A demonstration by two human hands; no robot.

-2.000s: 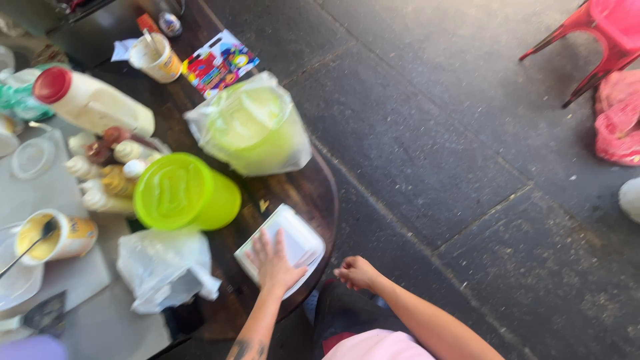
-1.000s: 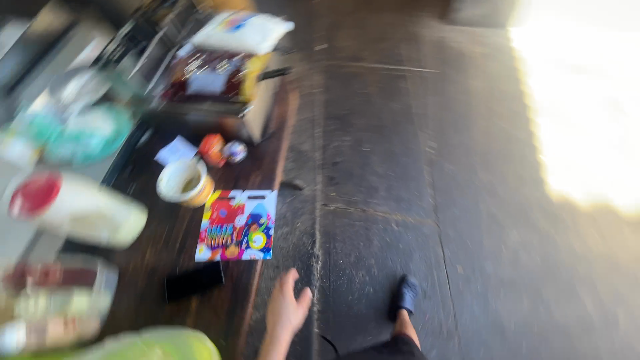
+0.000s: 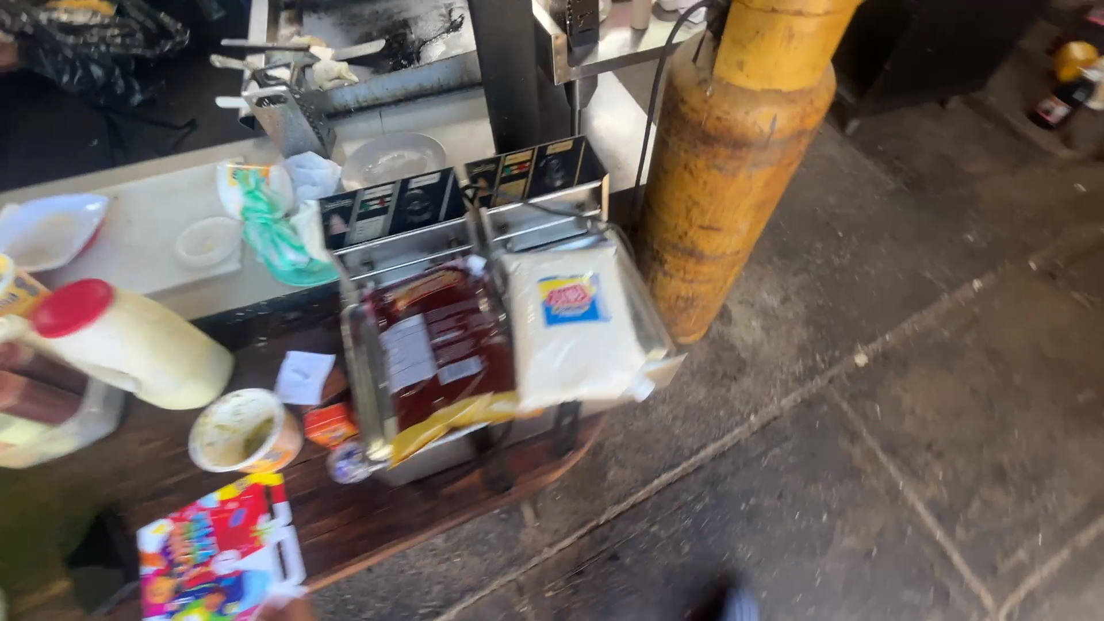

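Only a small, blurred part of what seems to be my left hand point(image 3: 289, 609) shows at the bottom edge. It overlaps the lower right corner of a colourful printed flat piece with handle cutouts point(image 3: 220, 552) on the dark wooden table; whether it grips it is unclear. My right hand is out of view. Beyond the printed piece stand a used foam cup point(image 3: 246, 431), a small orange packet point(image 3: 329, 425) and a white paper point(image 3: 304, 377). To their right is a double-basin metal fryer, with a dark red package point(image 3: 448, 341) and a white filled bag point(image 3: 573, 332) on top.
A tall, worn yellow gas cylinder point(image 3: 733, 172) stands behind the table's right end. A red-lidded jug point(image 3: 142, 345) is at the left. Behind are a white plate point(image 3: 52, 228), a teal plastic bag point(image 3: 276, 228), a metal grater point(image 3: 289, 121) and a griddle point(image 3: 388, 34). Stone floor point(image 3: 819, 483) lies to the right.
The view has swung from the table's near end to the fryer and gas cylinder. Two seconds ago my left hand lay on a white foam container and my right hand was beside it.
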